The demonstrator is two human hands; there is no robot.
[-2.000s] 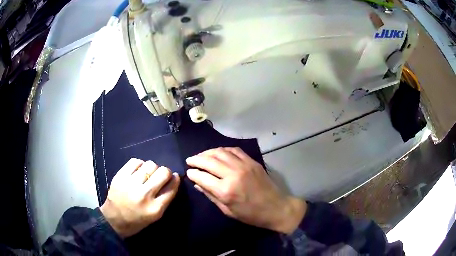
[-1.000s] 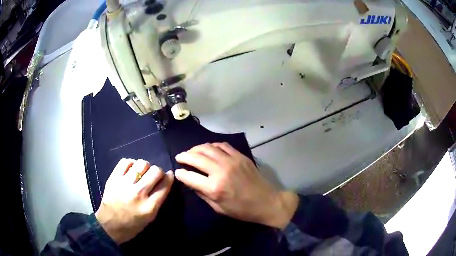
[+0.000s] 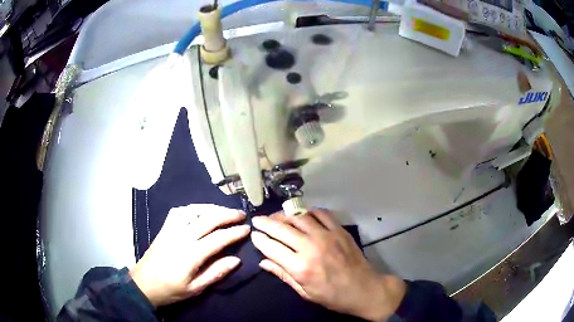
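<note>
A dark navy garment panel (image 3: 182, 165) lies under the needle area of the cream JUKI sewing machine (image 3: 377, 82), with double pale stitching along its left edge. My left hand (image 3: 192, 251) lies on the cloth with fingers spread, its fingertips just in front of the presser foot area. My right hand (image 3: 324, 264) lies on the cloth to the right, fingertips close to those of the left hand. Both hands press on the cloth. The presser foot (image 3: 247, 202) is mostly hidden behind the fingertips. A faint edge shows in the cloth between the hands.
A white box with a yellow label (image 3: 430, 27) and a green item (image 3: 522, 53) lie atop the machine. A blue hose (image 3: 189, 38) runs behind the head. A dark cloth bundle (image 3: 535, 188) sits at the right, beside a brown board.
The view has shifted, showing more of the machine top. Both hands are now nearer the presser foot, and the left hand has opened out from a curled grip. The pale stitch line is no longer visible.
</note>
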